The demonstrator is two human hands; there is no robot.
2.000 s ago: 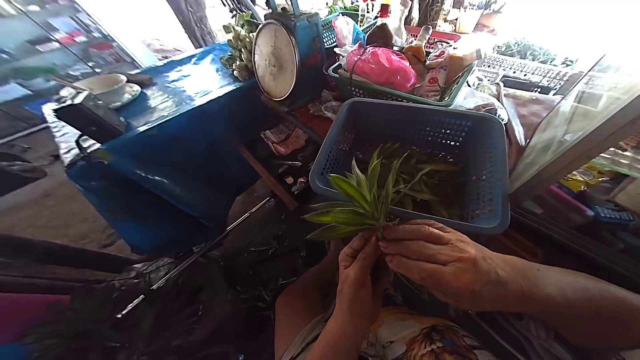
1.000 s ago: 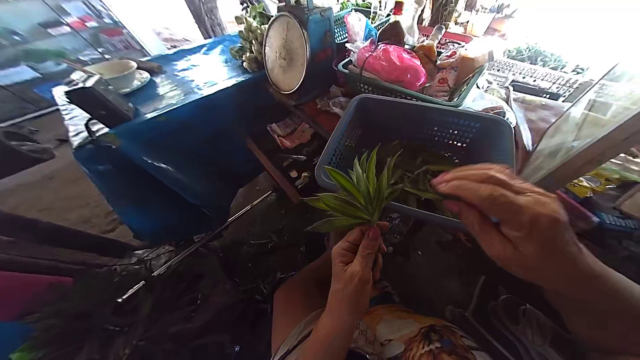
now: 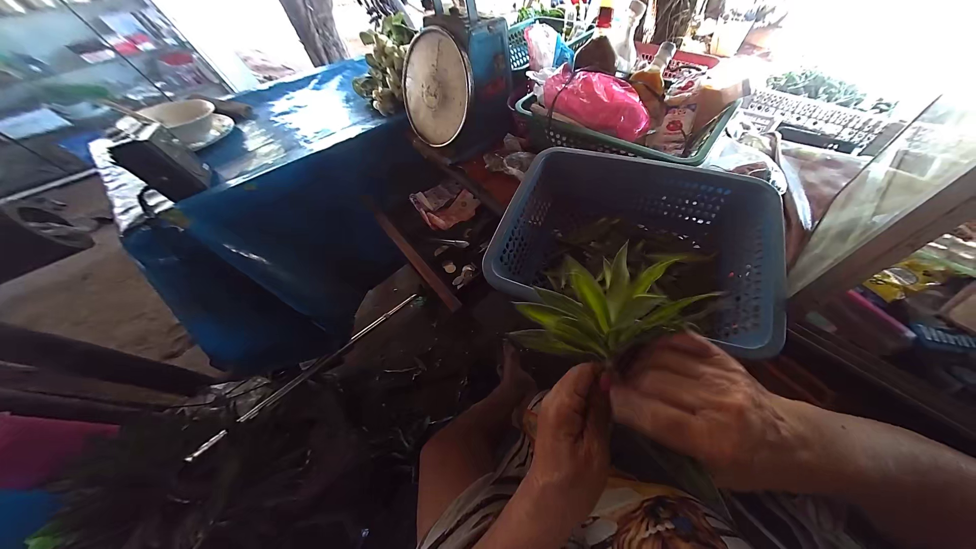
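Note:
My left hand (image 3: 568, 438) grips the base of a bunch of green-and-yellow striped leaves (image 3: 606, 309), which fan out upward above the lap. My right hand (image 3: 698, 404) meets it from the right, fingers bent around the stem end and the bunch's right side; the fingertips are partly hidden and blurred. Just beyond the bunch stands a blue-grey perforated plastic basket (image 3: 633, 171), whose near rim the leaves overlap. Darker loose leaves (image 3: 610, 236) lie inside that basket.
A dial scale (image 3: 436, 85) stands behind, left of a green basket (image 3: 690, 158) holding a pink plastic bag (image 3: 595, 103) and bottles. At left is a blue-covered table (image 3: 297, 145) with a bowl (image 3: 179, 120). Coins and banknotes (image 3: 446, 206) lie in a wooden tray. A metal rod (image 3: 305, 374) slants at lower left.
My right hand was over the basket's near right side one second ago, apart from the bunch; it has come back down and left to the stems beside my left hand.

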